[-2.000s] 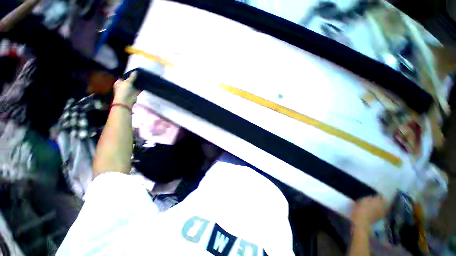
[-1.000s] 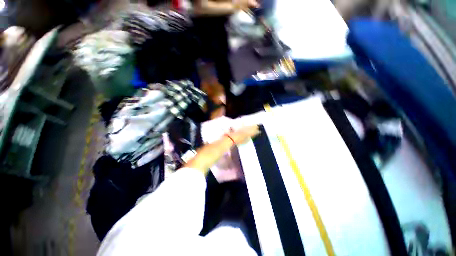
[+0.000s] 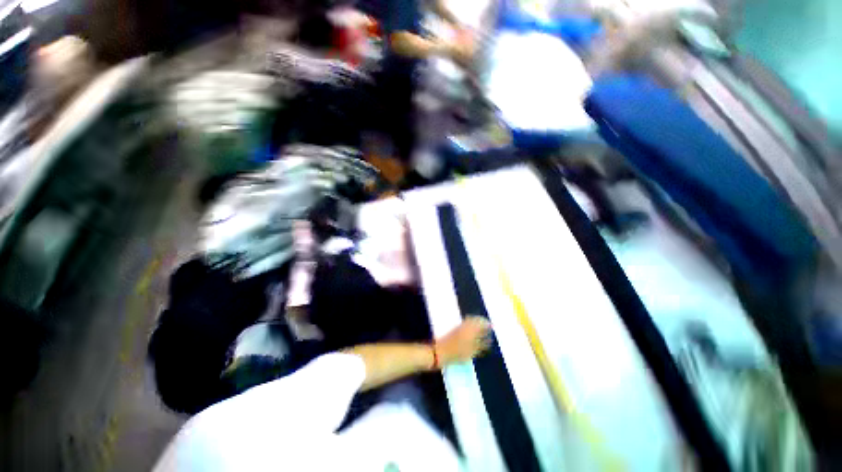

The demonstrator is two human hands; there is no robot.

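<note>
A long black fabric strip lies along the white cloth-covered table, near its edge closest to me. My left hand is at this strip, partway along it, with a red band at the wrist. Blur hides whether the fingers grip or only touch the strip. A thin yellow template strip lies beside it, farther across. Another black strip runs along the table's far side. My right hand is not in view.
Heaped plaid and pale garments and dark clothes lie left of the table. A pinkish cloth hangs by the table's edge. A long blue surface stands beyond at the right. Other people's arms show at the top, blurred.
The view has swung toward the table's left end. My left hand has moved from the strip's far end back along it toward me. My right hand has left the picture.
</note>
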